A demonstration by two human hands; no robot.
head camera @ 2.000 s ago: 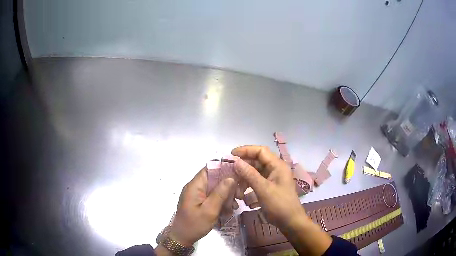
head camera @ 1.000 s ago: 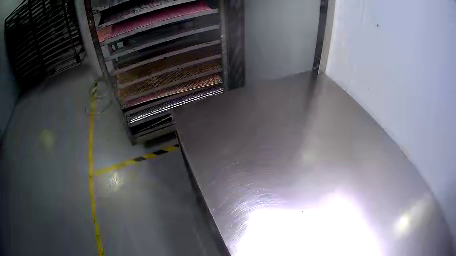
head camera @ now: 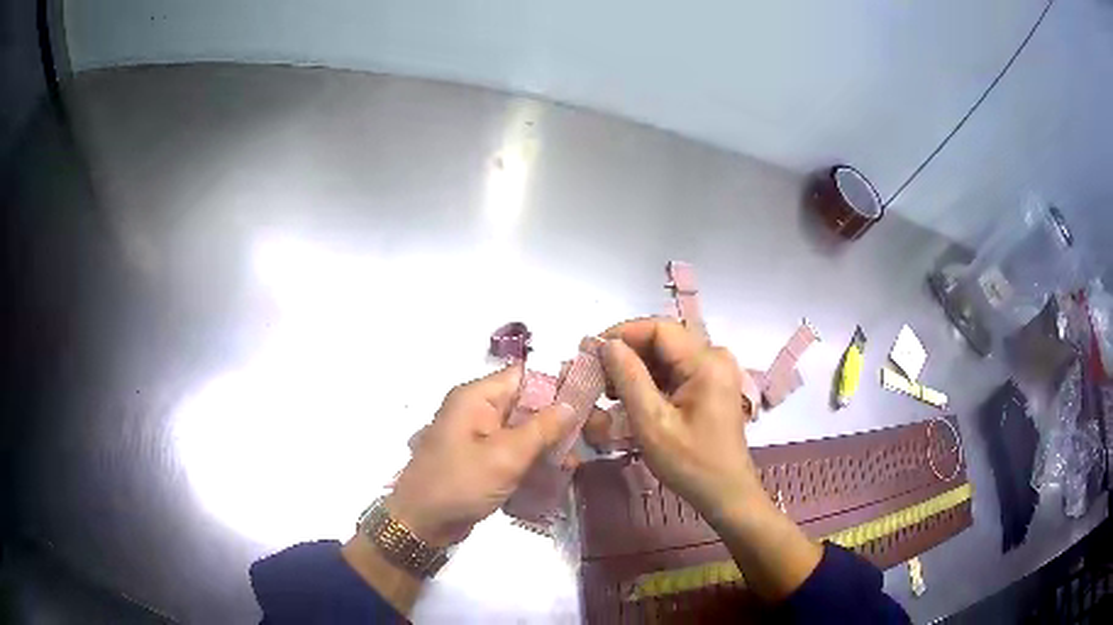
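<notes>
My left hand [head camera: 470,458], with a metal watch on the wrist, holds a pink woven strap [head camera: 579,388] between thumb and fingers. My right hand [head camera: 684,397] pinches the strap's upper end with thumb and forefinger. More pink straps hang or lie below and between the hands, partly hidden. A darker curled strap piece [head camera: 510,342] lies beyond my left hand. Other pink straps [head camera: 791,366] lie right of my right hand. The brown-red slotted board [head camera: 781,488] with a yellow strip [head camera: 903,515] lies under and beside my right forearm.
Steel bench [head camera: 305,183] against a pale wall. An amber tape roll [head camera: 847,202] is near the wall. A yellow utility knife [head camera: 850,369], white card [head camera: 907,352] and pale yellow strip [head camera: 913,388] lie right. A black strap bundle [head camera: 1008,458] and clear plastic bags [head camera: 1064,446] are at far right.
One second ago the view showed the bench end, floor and tray rack without hands. Now it is back on the hands. Compared with two seconds ago, a dark curled piece shows beyond my left hand.
</notes>
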